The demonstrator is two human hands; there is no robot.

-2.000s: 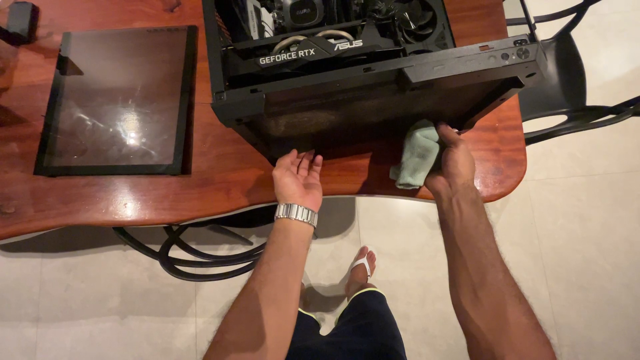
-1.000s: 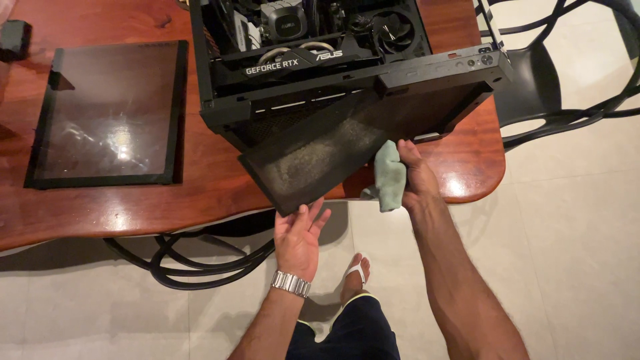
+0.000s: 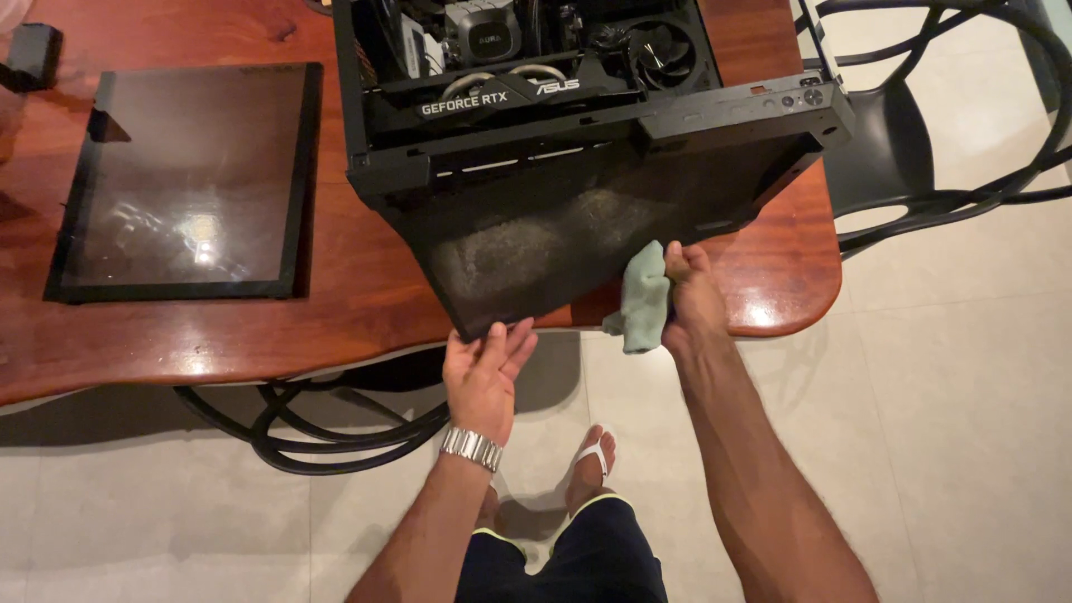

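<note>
A black computer case (image 3: 586, 126) lies open on the wooden table, its ASUS graphics card (image 3: 502, 96) showing inside. From its near side a thin black dust filter panel (image 3: 536, 243) slants out, with pale dust patches on it. My left hand (image 3: 486, 373), with a metal watch at the wrist, grips the panel's near left corner. In my right hand (image 3: 695, 289) is a pale green cloth (image 3: 646, 300), held beside the panel's near edge at the right; whether those fingers also touch the panel is unclear.
A dark-framed glass side panel (image 3: 193, 184) lies flat on the table (image 3: 368, 310) at the left. A small black object (image 3: 33, 54) sits at the far left. Black chairs (image 3: 888, 142) stand at the right and beneath the table (image 3: 276, 427). The table's near edge is wavy.
The panel's left end, flush along the case two seconds ago, has come away toward me, with my left hand at its corner. The cloth is still in my right hand.
</note>
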